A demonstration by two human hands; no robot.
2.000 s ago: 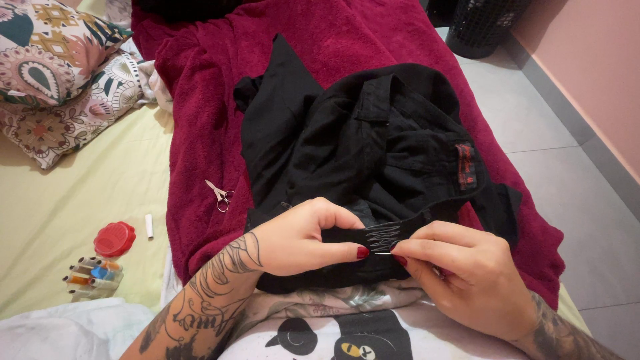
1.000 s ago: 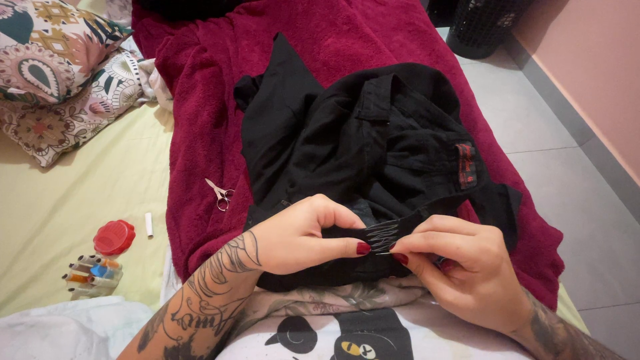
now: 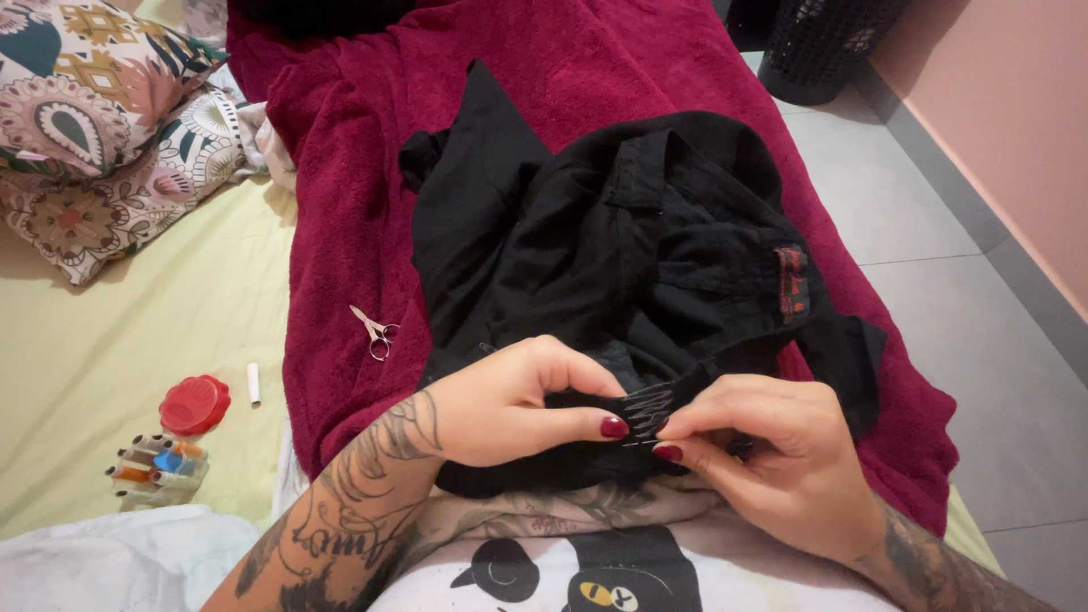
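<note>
A black cloth garment (image 3: 544, 255) lies bunched over my lap, its waistband edge between my hands. My left hand (image 3: 531, 404) pinches that band from the left, thumb on top. Between finger and thumb, my right hand (image 3: 765, 442) holds a thin sewing needle (image 3: 642, 443) against the cloth, pointing left. Pale zigzag stitches (image 3: 650, 408) show on the band just above the needle. Small metal scissors (image 3: 374, 332) rest with blades parted on the dark red towel (image 3: 340, 255), left of the garment.
On the pale yellow sheet (image 3: 59, 365) at the left are a red scalloped case (image 3: 195, 405), a small white stick-like item (image 3: 253, 383) and several thread spools (image 3: 157, 472). Patterned pillows (image 3: 102, 102) lie upper left. A black perforated basket (image 3: 824, 42) stands on the tiled floor (image 3: 918, 323) at the right.
</note>
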